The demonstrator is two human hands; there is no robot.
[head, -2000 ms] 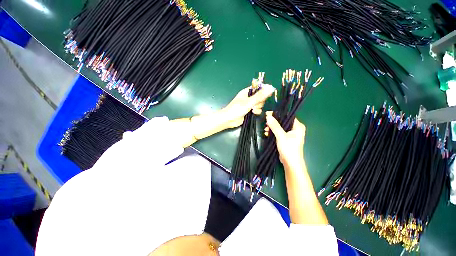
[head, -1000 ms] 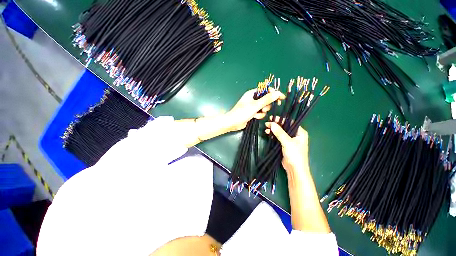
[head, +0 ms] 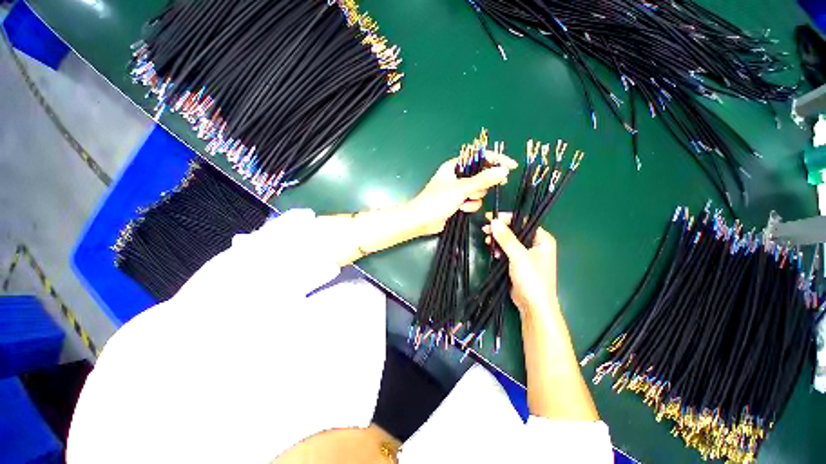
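Observation:
My left hand (head: 460, 192) is closed around a bunch of short black cables (head: 444, 272), gold tips up past the fingers. My right hand (head: 525, 258) grips a second bunch of black cables (head: 542, 201), which leans to the upper right with gold tips at its top. One cable stands between the hands, its upper end at my left fingers. The lower ends of both bunches, with blue, white and reddish tips, lie close together near the bench's front edge. My fingers hide parts of the cables.
A wide cable stack (head: 263, 82) lies at upper left and another cable stack (head: 715, 317) at right, beside a grey metal bar (head: 797, 228). Loose long cables (head: 634, 63) sprawl across the far side. A blue bin (head: 100, 263) with more cables is below the bench edge at left.
The bunch in my left hand looks fuller than before, and the one in my right hand thinner. The view has shifted slightly since the first frame. Both hands keep their hold.

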